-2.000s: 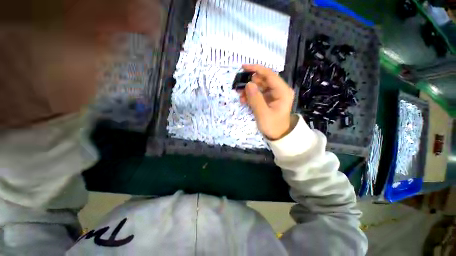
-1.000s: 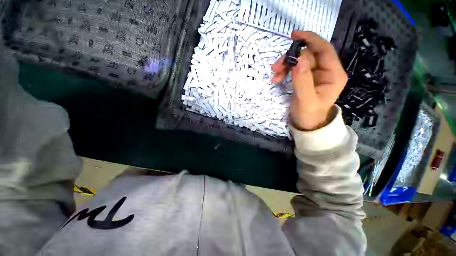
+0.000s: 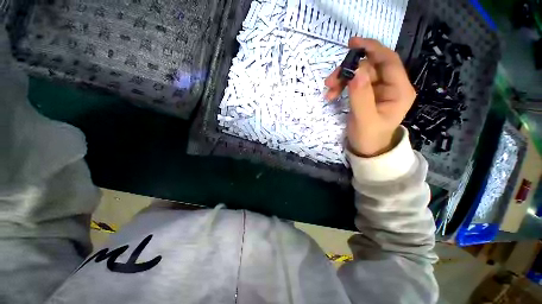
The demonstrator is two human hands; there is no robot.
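My right hand (image 3: 380,95) holds a small black plastic housing (image 3: 352,63) between thumb and fingertips, above the middle tray (image 3: 205,127). Under it lies a dense loose heap of small white strips (image 3: 279,89). Aligned white strips (image 3: 356,18) lie in parallel lines in the upper part of that tray. The right tray (image 3: 475,113) holds a pile of black parts (image 3: 437,89). My left hand is not in view; only the left sleeve shows at the left edge.
The left tray (image 3: 119,47) shows its dark dimpled liner. A thin bundle of white sticks (image 3: 456,199) lies right of the trays, beside a blue bin (image 3: 475,233) of white pieces. The dark green bench edge (image 3: 267,199) runs before my body.
Two seconds ago a large blurred shape covered the upper left; it is gone. The trays have shifted in view, and my right hand with the housing now appears farther right and higher.
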